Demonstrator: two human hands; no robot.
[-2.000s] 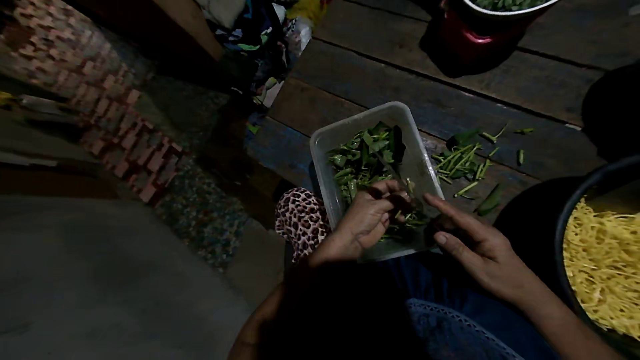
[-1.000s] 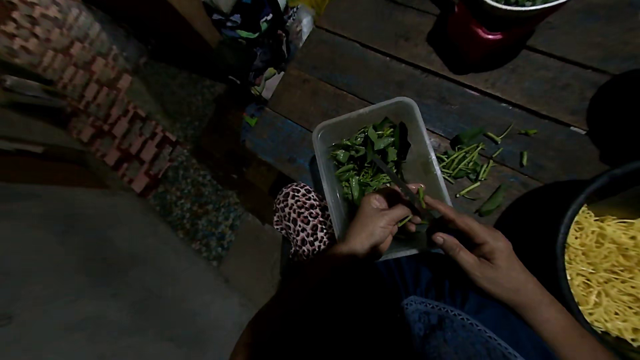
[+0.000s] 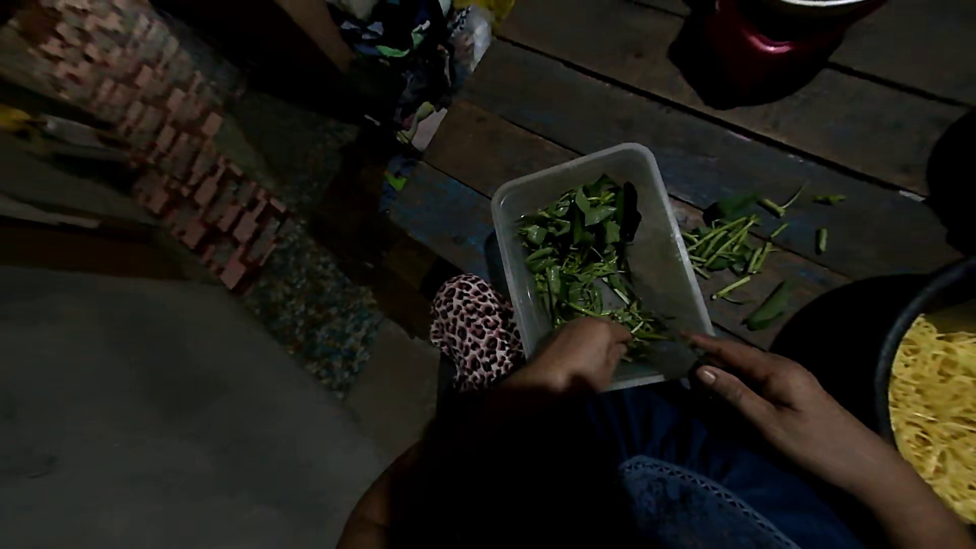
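Note:
A clear plastic container (image 3: 679,229) holds cut leafy greens (image 3: 579,236), leaves towards its far end and stems nearer me. My left hand (image 3: 587,351) is down at the container's near end, its fingers curled at the green stems; whether it grips any is hard to see. My right hand (image 3: 762,381) is at the near right corner, thumb and forefinger closed on a dark knife (image 3: 663,328), whose blade reaches over the container towards the left hand. The knife's handle is mostly hidden in shadow.
Cut stems (image 3: 720,244) and a loose leaf (image 3: 768,306) lie on the wooden planks (image 3: 564,99) right of the container. A black pot (image 3: 884,366) of yellow noodles (image 3: 934,412) stands at the right. A red vessel (image 3: 762,53) is at the top; leopard-print fabric (image 3: 473,332) touches the container's left side.
My left hand has moved down from the knife into the near part of the container, and its fingers have turned downward. My right hand has stayed by the near right corner with the knife.

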